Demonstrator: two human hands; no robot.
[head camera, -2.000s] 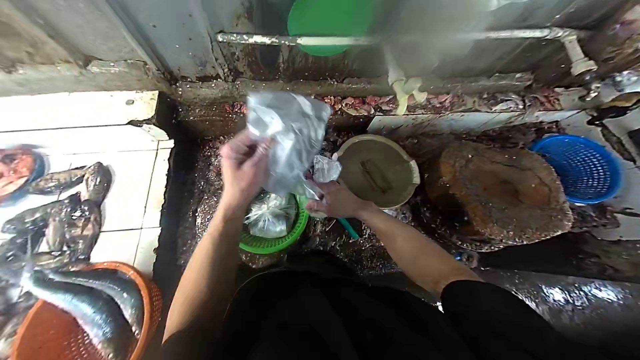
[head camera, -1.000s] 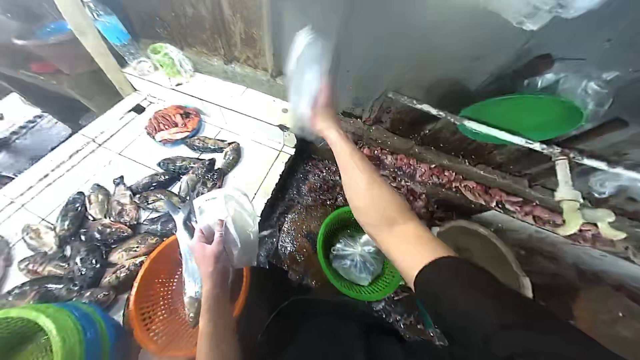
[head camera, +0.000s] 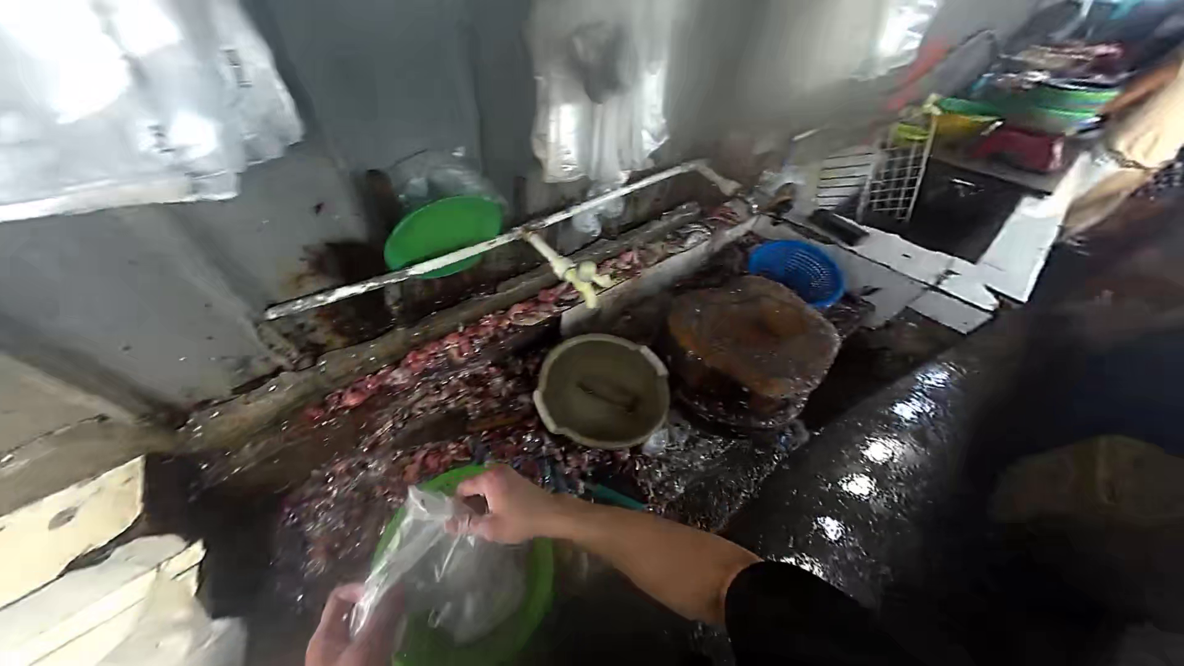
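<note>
My right hand (head camera: 504, 507) pinches the upper edge of a clear plastic bag (head camera: 427, 546) above a green plastic basket (head camera: 539, 592). At the bag's lower left side, my left hand (head camera: 356, 629) grips the film; part of that hand lies below the frame edge. A clear bag with unclear contents (head camera: 481, 592) shows inside the basket, blurred behind the film. Right of the basket stands a round tub of murky water (head camera: 606, 393).
A wooden chopping block (head camera: 754, 338) and a blue basket (head camera: 797, 270) stand right of the tub. Fish scraps (head camera: 453, 347) line the wall below a pipe with a tap (head camera: 583, 276). Tile edges (head camera: 74, 518) lie at left. A person's arm (head camera: 1142, 116) shows at upper right.
My right hand has come down from near the wall to the green basket. My left hand has left the fish side and now holds the bag too. The view has swung right.
</note>
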